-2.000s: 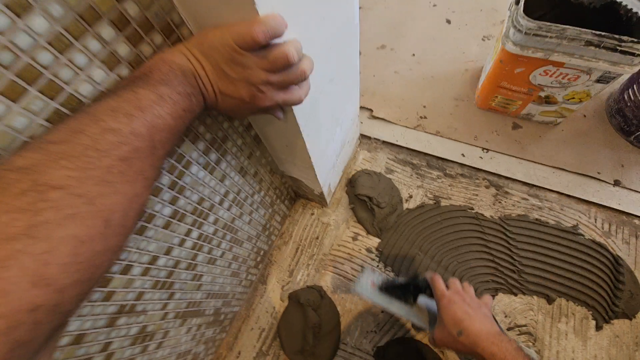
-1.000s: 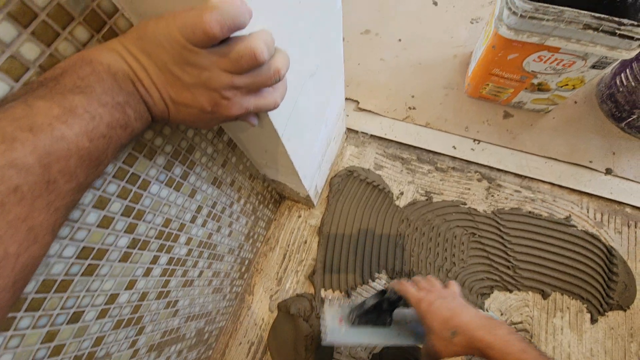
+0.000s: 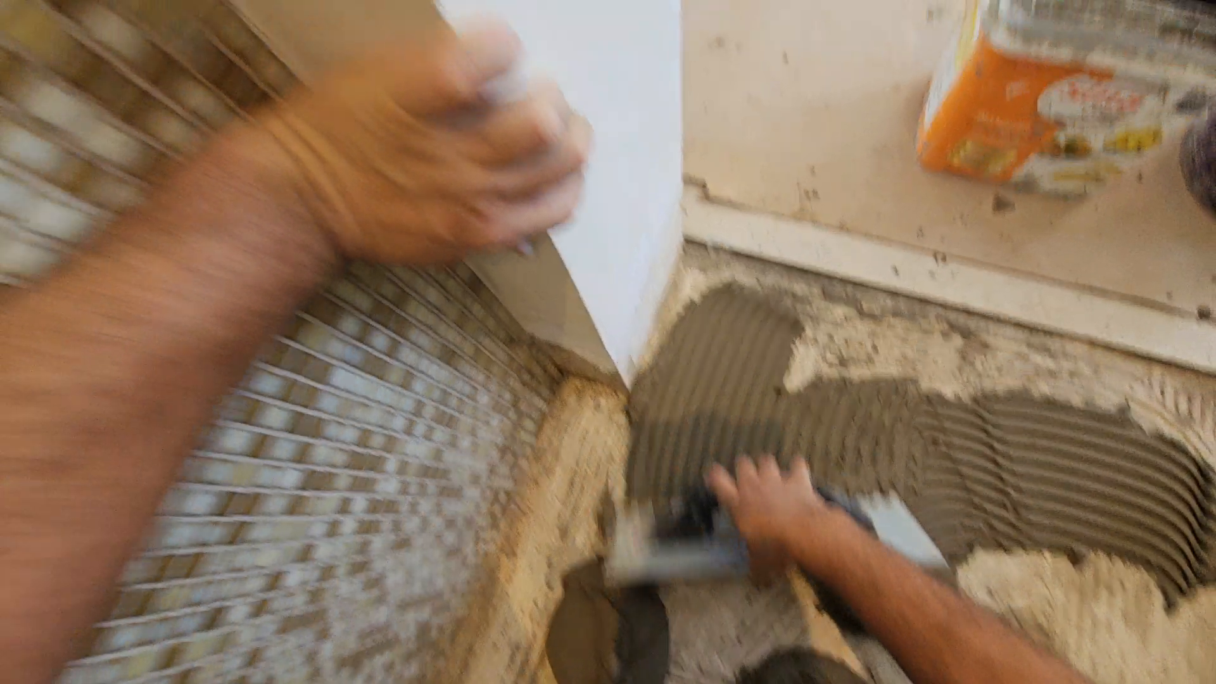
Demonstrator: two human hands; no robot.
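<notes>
My left hand [image 3: 446,152], blurred, grips the edge of a wall corner [image 3: 608,142] with a white face, at the upper left. Low in the middle, my right hand [image 3: 774,508] is closed on the dark handle of a notched steel trowel [image 3: 902,532], whose blade lies against the floor. Combed grey mortar [image 3: 722,370] spreads from the foot of the corner to the right, with ridges in it. Just left of the trowel sits a smooth lump of mortar [image 3: 589,627]; another dark lump [image 3: 803,668] shows at the bottom edge.
Mosaic tiles [image 3: 361,475] cover the wall at left. A pale threshold strip [image 3: 950,275] crosses behind the mortar. Beyond it, on a beige floor covering [image 3: 807,123], stand an orange and white plastic bucket [image 3: 1007,114] and part of a dark purple container [image 3: 1202,166].
The mortar lump by the wall corner has been spread into combed ridges. My right hand has swept the trowel about over the near floor. My left hand stays at the corner.
</notes>
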